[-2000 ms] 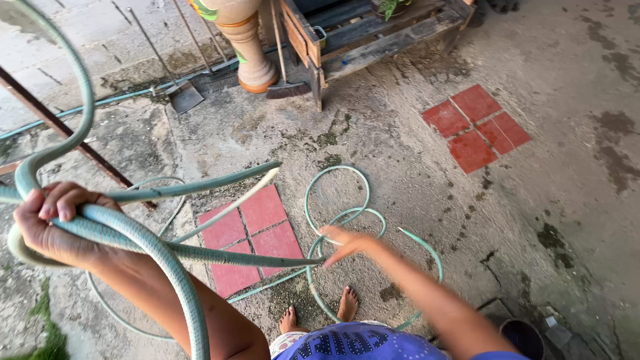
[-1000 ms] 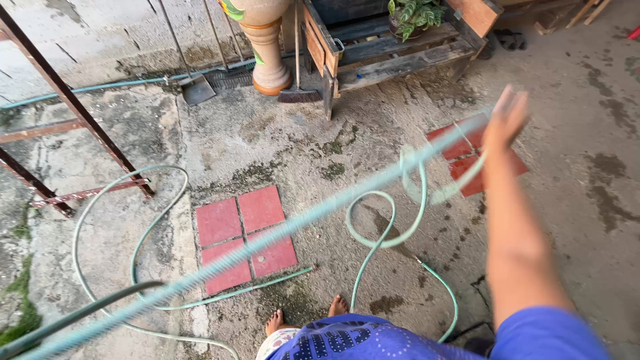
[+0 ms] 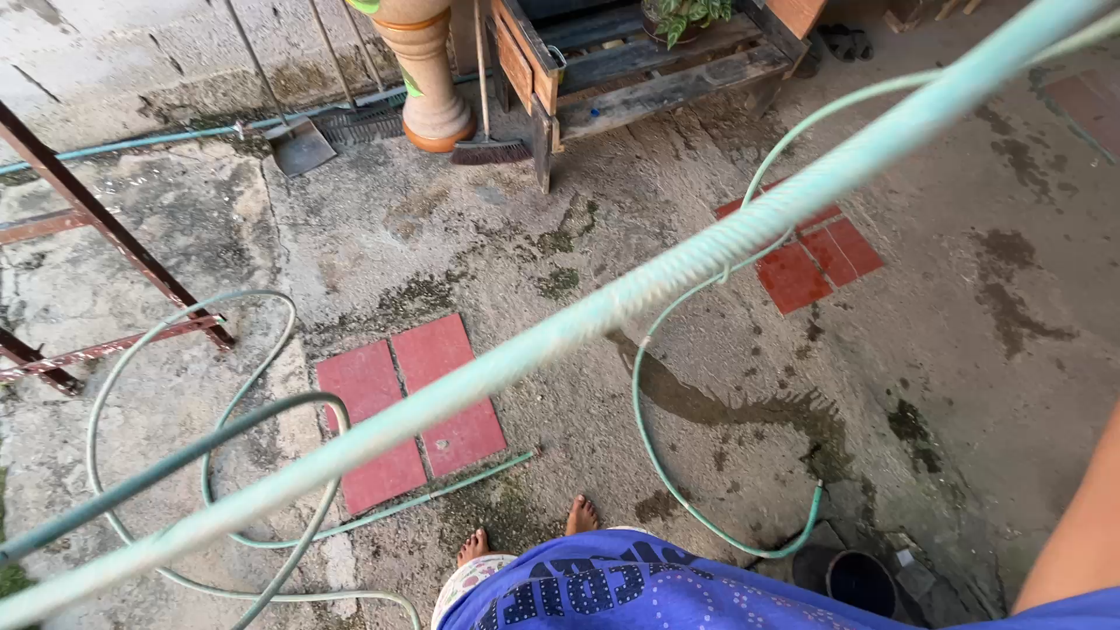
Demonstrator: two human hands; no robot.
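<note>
A green garden hose (image 3: pixel 560 332) is stretched close to the camera, running diagonally from the lower left to the upper right corner. Another part of the hose (image 3: pixel 210 442) lies and loops at the left, with one end resting beside red floor tiles (image 3: pixel 446 385). On the right a further length (image 3: pixel 643 420) curves down over wet concrete, its end near a dark round container (image 3: pixel 860 582). Both of my hands are outside the picture; only my right forearm shows at the right edge. What either hand holds is hidden.
A broom (image 3: pixel 492 150), a dustpan-like shovel (image 3: pixel 302 150) and a ceramic pedestal (image 3: pixel 429 79) stand by the wall. A wooden pallet bench (image 3: pixel 665 87) holds a potted plant (image 3: pixel 687 17). A rusty metal frame (image 3: pixel 131 236) rises at left.
My left hand, gripping several hose loops two seconds ago, has left the view. My right hand has moved right and out of view. The near length of hose now spans the whole picture.
</note>
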